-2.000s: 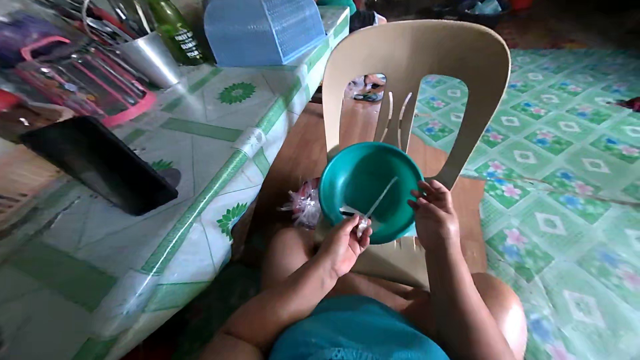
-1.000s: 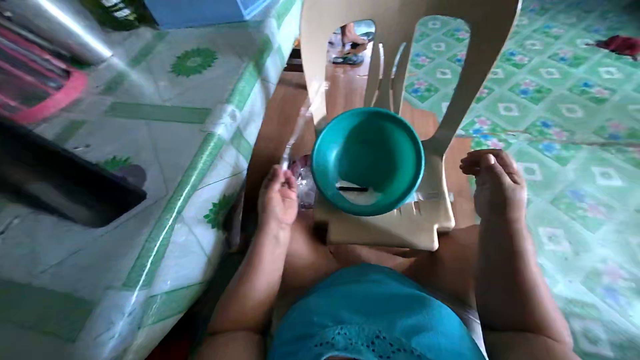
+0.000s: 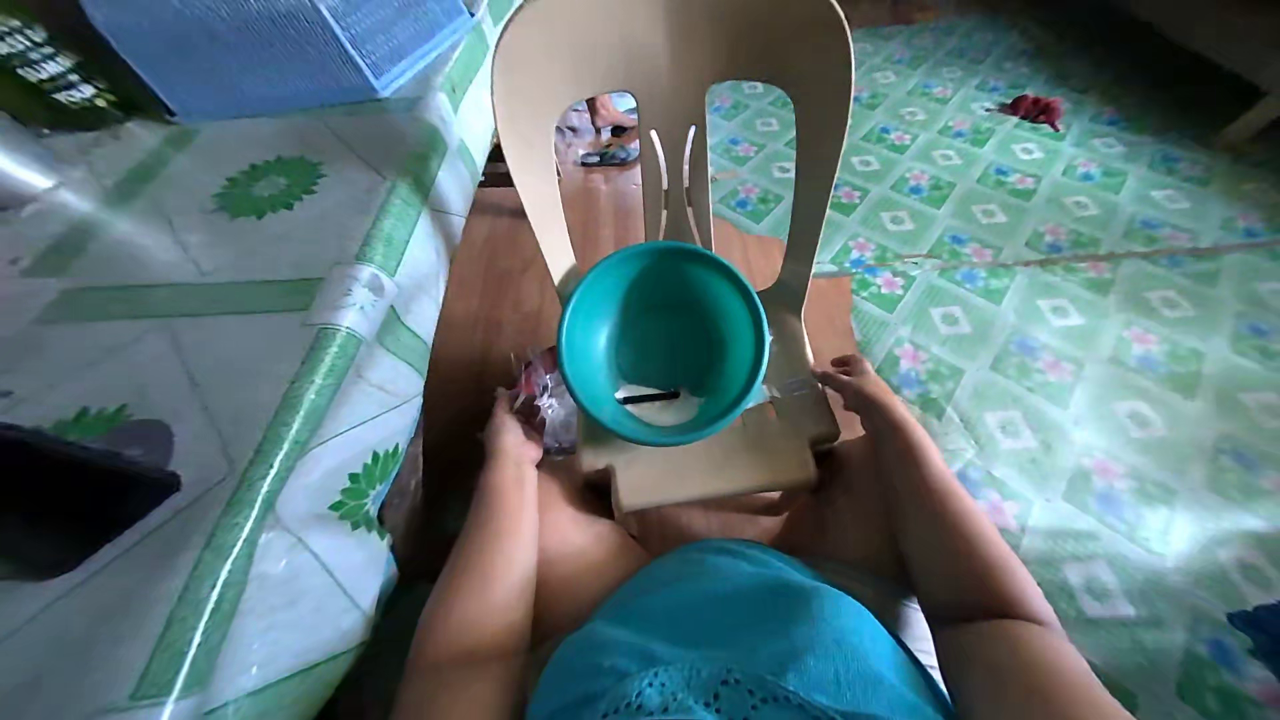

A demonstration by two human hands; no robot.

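A teal plastic bowl [image 3: 665, 340] rests on the seat of a beige plastic chair [image 3: 700, 465]. Inside it, at the bottom, lie white material and a short black item [image 3: 648, 397]. My left hand [image 3: 512, 432] is at the chair's left side, against a clear plastic bag [image 3: 552, 405] with something red in it; its fingertips are partly hidden, so its grip is unclear. On the other side, my right hand [image 3: 855, 385] reaches to the seat's right edge, fingertips near a piece of clear plastic [image 3: 793, 387] beside the bowl. Whether it holds that plastic cannot be told.
On the left stands a table with a green-and-white plastic cover [image 3: 270, 400], bearing a black phone-like object [image 3: 80, 505], a blue plastic container [image 3: 270, 50] and a dark green bottle [image 3: 50, 70]. A person's foot [image 3: 610, 115] shows behind the chair. A red cloth-like item [image 3: 1035, 110] lies on the patterned floor.
My left hand held up a clear strip a second ago; now it is lower, by the bag, and the raised strip is gone from view. My right hand has moved in to the chair's edge.
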